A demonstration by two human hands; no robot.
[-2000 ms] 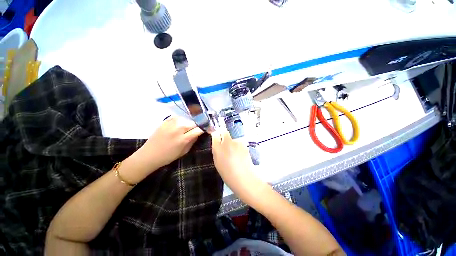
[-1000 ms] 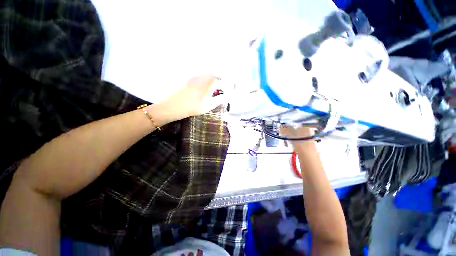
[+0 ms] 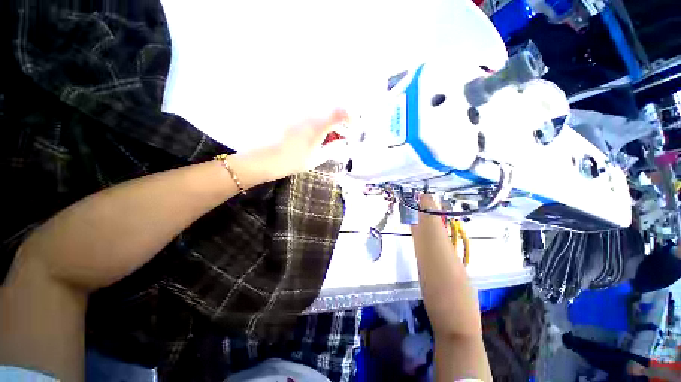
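The dark plaid garment [image 3: 310,224] lies heaped at the left and over the table's front edge. The white sewing machine head [image 3: 448,134] with a blue stripe stands right of centre. My left hand [image 3: 299,145] is at the head's left side, above the cloth, its fingers beside a small red part [image 3: 332,137]; whether it grips anything is unclear. My right hand [image 3: 427,201] reaches under the head, mostly hidden by it and a dark cable; only the wrist and forearm show clearly. The needle area is hidden.
Yellow scissor handles [image 3: 461,240] lie on the white table right of my right forearm. A measuring tape [image 3: 358,298] runs along the table's front edge. Black cords [image 3: 586,257] hang at the right. Black-and-white checked cloth [image 3: 328,343] is on the lap.
The view has swung to show the machine head from its side. My hands have parted from the cloth edge at the needle: left to the head's side, right under the head.
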